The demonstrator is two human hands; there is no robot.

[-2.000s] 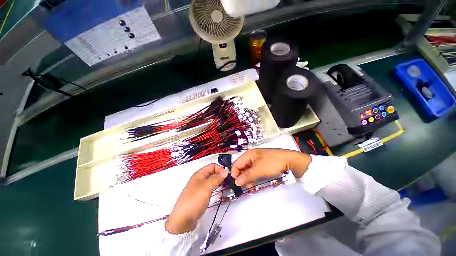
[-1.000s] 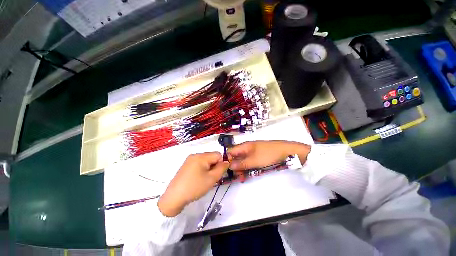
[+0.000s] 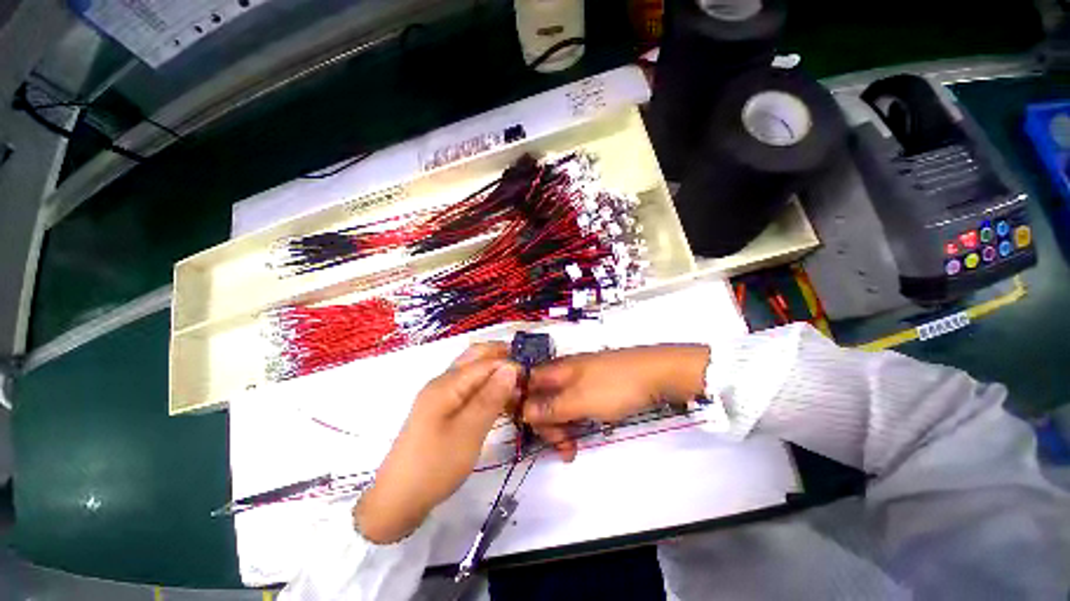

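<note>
My left hand (image 3: 434,429) and my right hand (image 3: 610,387) meet over the white work sheet (image 3: 352,423). The fingertips of both hands pinch the thin dark leads of a wire harness (image 3: 520,440). A small black block (image 3: 532,348) stands up above the fingertips. The leads run down below my hands to a small greyish metallic part (image 3: 498,517) near the sheet's front edge. More leads lie across the sheet to the left (image 3: 288,493) and pass behind my hands to the right. The fingers hide the exact spot being held.
A cream parts tray (image 3: 182,364) with bundled red and black lead wires (image 3: 352,335) lies behind my hands. Black tape rolls (image 3: 751,164) stand at its right. The automatic tape dispenser (image 3: 956,200) and blue bin (image 3: 1050,141) are farther right.
The camera view has shifted, and the fan's grille has left the picture. The dark piece at my fingertips now shows as a compact block above them. Both hands remain close together on the leads.
</note>
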